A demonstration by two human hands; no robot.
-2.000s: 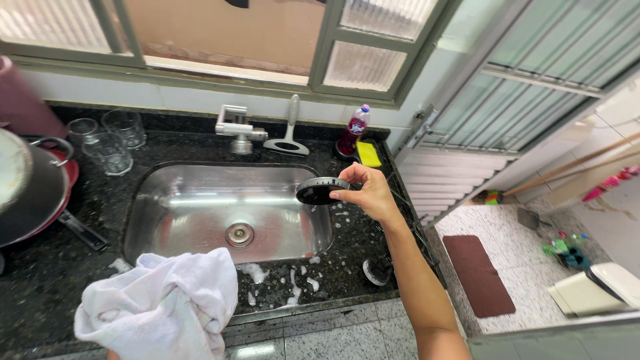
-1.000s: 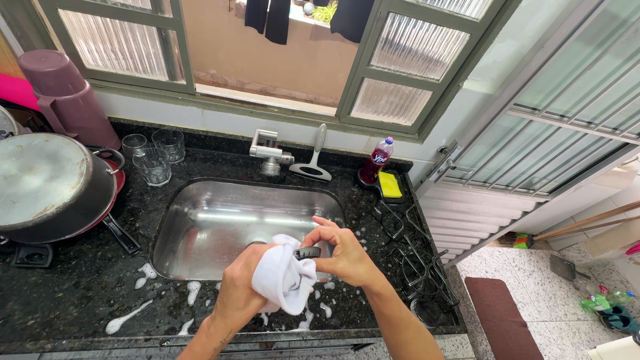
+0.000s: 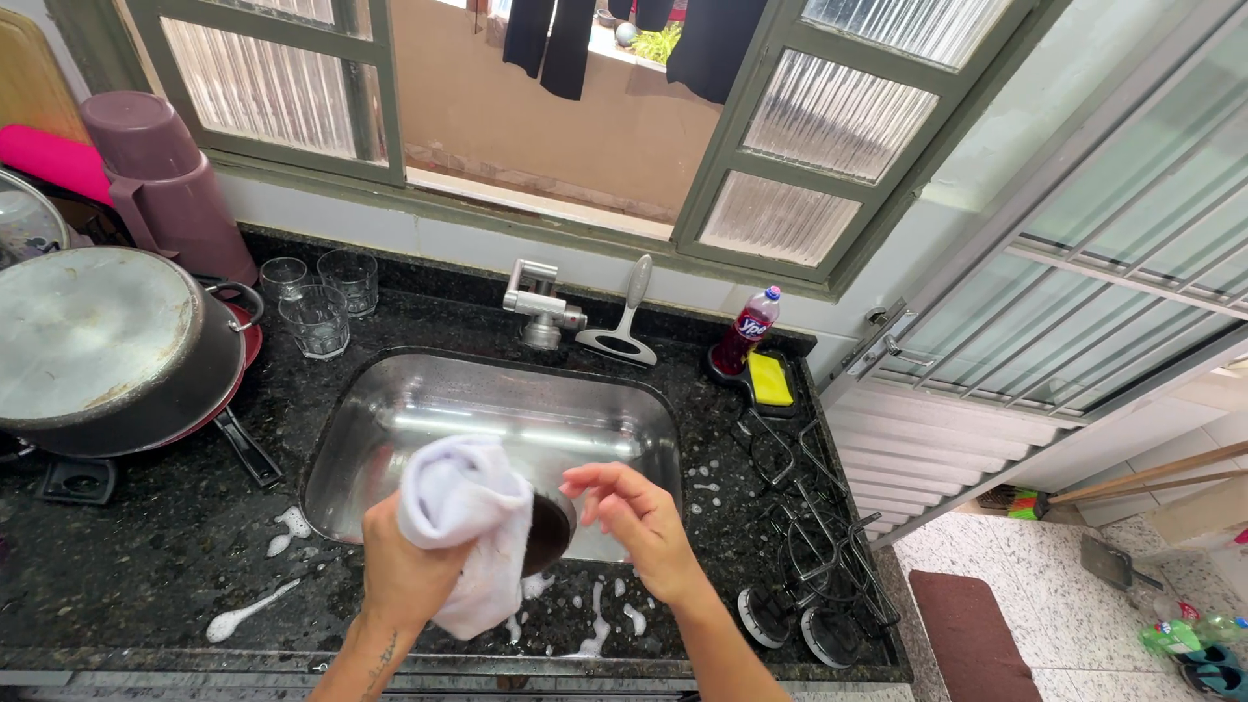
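My left hand (image 3: 414, 565) holds a white cloth (image 3: 478, 536) bunched around a dark round disc (image 3: 548, 531), which looks like a stove burner cap. Part of the disc shows at the cloth's right side, over the front of the stainless steel sink (image 3: 419, 375). Just right of it, my right hand (image 3: 634, 531) has its fingers apart and holds nothing. More burner parts (image 3: 765, 616) lie with black metal stove grates (image 3: 804, 536) on the granite counter, to the right of the sink.
Upturned pot (image 3: 93, 331), pink thermos (image 3: 180, 185) and glass tumblers (image 3: 317, 322) stand left. Behind the sink are a faucet (image 3: 541, 312) and a squeegee (image 3: 624, 327). A detergent bottle (image 3: 746, 331) and yellow sponge (image 3: 770, 378) sit at the right rear. Foam (image 3: 249, 609) spots the counter's front.
Two seconds ago my right hand held the disc above the sink, apart from the cloth. A second ago both hands were at the cloth; now my right hand is off it.
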